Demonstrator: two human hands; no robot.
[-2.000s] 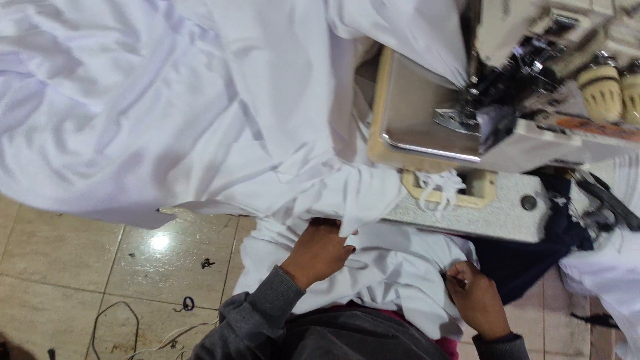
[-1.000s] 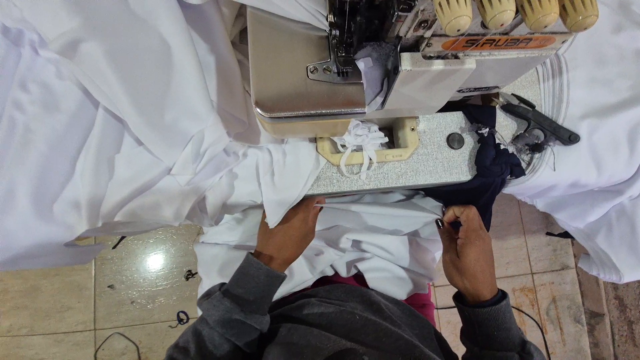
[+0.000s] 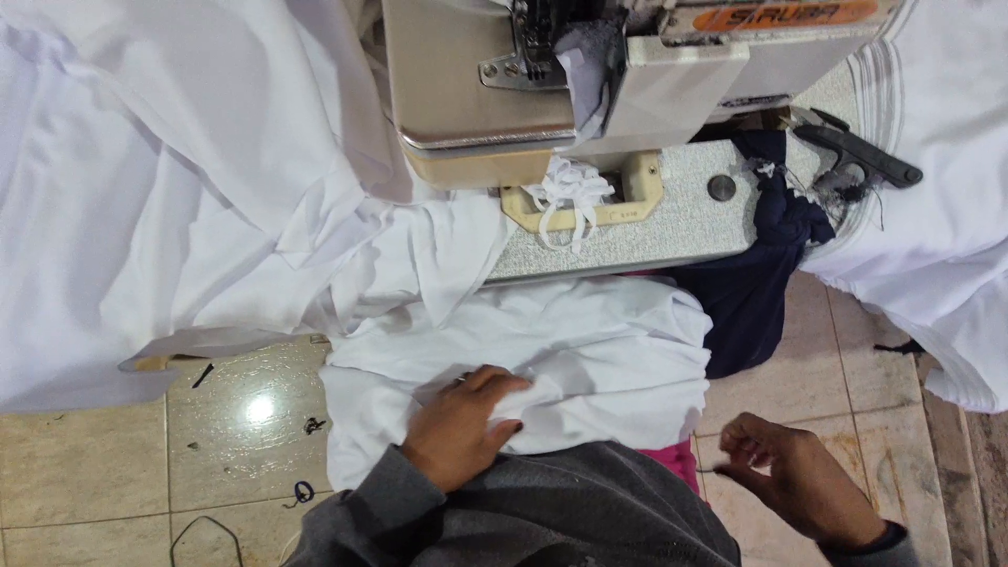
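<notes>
White fabric [image 3: 598, 339] lies bunched across my lap, below the edge of the sewing table. My left hand [image 3: 470, 425] rests on it, fingers loosely spread and pointing right; whether it pinches any cloth cannot be told. To the right of the lap, my right hand [image 3: 776, 472] is raised over the tiled floor, fingers curled with a gap to the thumb, and nothing shows in it. An overlock sewing machine [image 3: 488, 94] stands above the lap, with a scrap of light cloth [image 3: 587, 87] at its presser area.
White cloth [image 3: 197, 197] covers the left side; a striped-edge white cloth [image 3: 945, 157] lies at right. On the table [image 3: 630, 248] are white trimmings [image 3: 573, 193] in a cream-framed opening and black thread snips [image 3: 858, 153]. Navy fabric [image 3: 740, 307] hangs over its edge.
Both hands have moved down from the table edge toward my body. The right hand has come away from the white fabric and is now beside my lap.
</notes>
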